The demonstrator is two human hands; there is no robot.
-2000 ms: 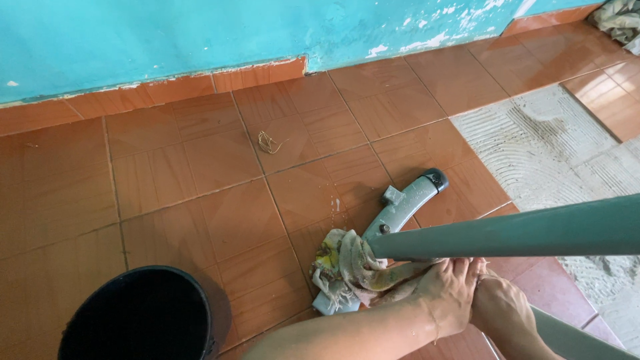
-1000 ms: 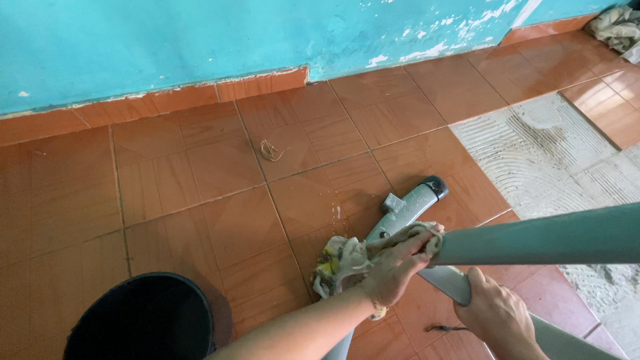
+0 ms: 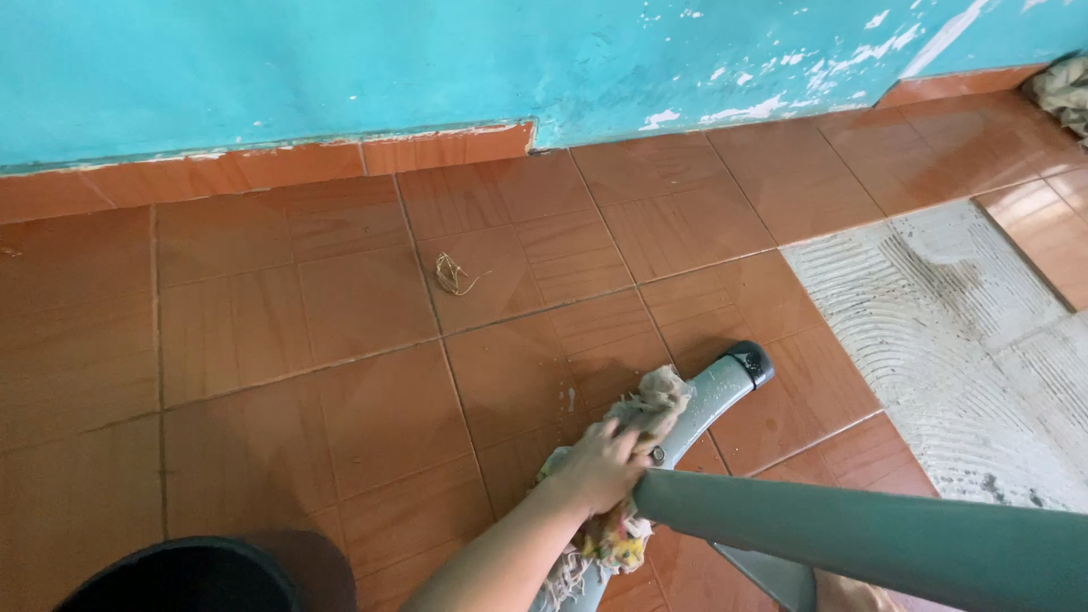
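My left hand [image 3: 602, 467] is closed on a stained, frayed cloth rag [image 3: 619, 535], pressed against the curved grey metal foot [image 3: 707, 406] with a black end cap. A thick grey metal tube [image 3: 858, 518] runs from that foot toward the right edge, and a second grey bar [image 3: 769, 575] lies below it. Of my right hand [image 3: 850, 593], only a small blurred part shows at the bottom edge, beside the lower bar; its fingers are hidden.
A black bucket [image 3: 183, 578] stands at the bottom left. A tangle of thin straw-coloured strands [image 3: 452, 274] lies on the terracotta tiles [image 3: 374, 408]. Ridged bare mortar [image 3: 884, 314] is at right, with crumpled cloth [image 3: 1062, 93] beyond, by the turquoise wall [image 3: 340, 76].
My left hand and the rag have moved off the thick tube onto the curved foot. My right hand, seen on the lower bar earlier, has dropped mostly out of view.
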